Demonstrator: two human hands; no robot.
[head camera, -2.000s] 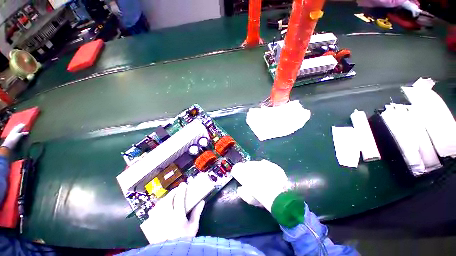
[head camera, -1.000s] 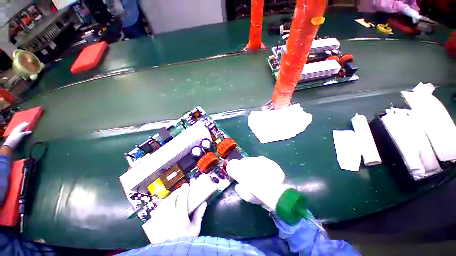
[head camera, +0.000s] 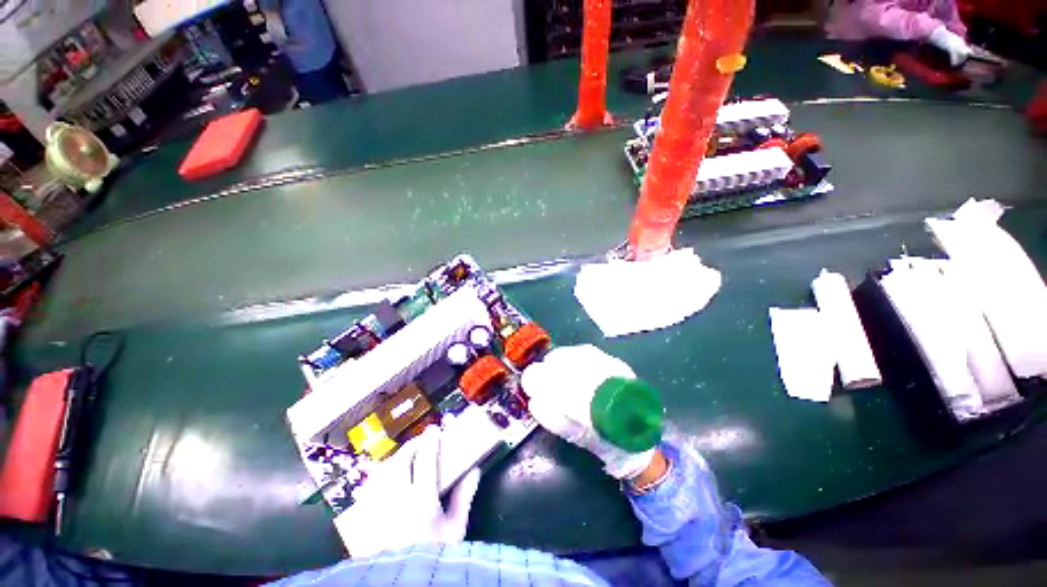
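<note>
A green power supply board (head camera: 402, 367) lies tilted on the green bench in front of me, with a long pale heat sink (head camera: 390, 355), orange chokes (head camera: 486, 378) and a yellow and brown transformer (head camera: 390, 422). My gloved left hand (head camera: 404, 495) grips the board's near edge by the shorter pale heat sink (head camera: 468, 445). My gloved right hand (head camera: 574, 401) is closed around the glue syringe, whose green cap (head camera: 628, 414) faces up toward me. The syringe tip is hidden by my hand, beside the chokes at the board's right edge.
A crumpled white sheet (head camera: 649, 291) lies at the foot of an orange post (head camera: 680, 143). A second board (head camera: 735, 161) lies behind it. White tubes (head camera: 844, 330) and a black box (head camera: 896, 355) are at right. Red pads (head camera: 37, 445) lie left. A person's gloved hand (head camera: 951, 46) is far right.
My right hand has turned the syringe more upright, its green cap moving up and left. My left hand stays on the board. Another person's hand and a red pad at far left have gone from view.
</note>
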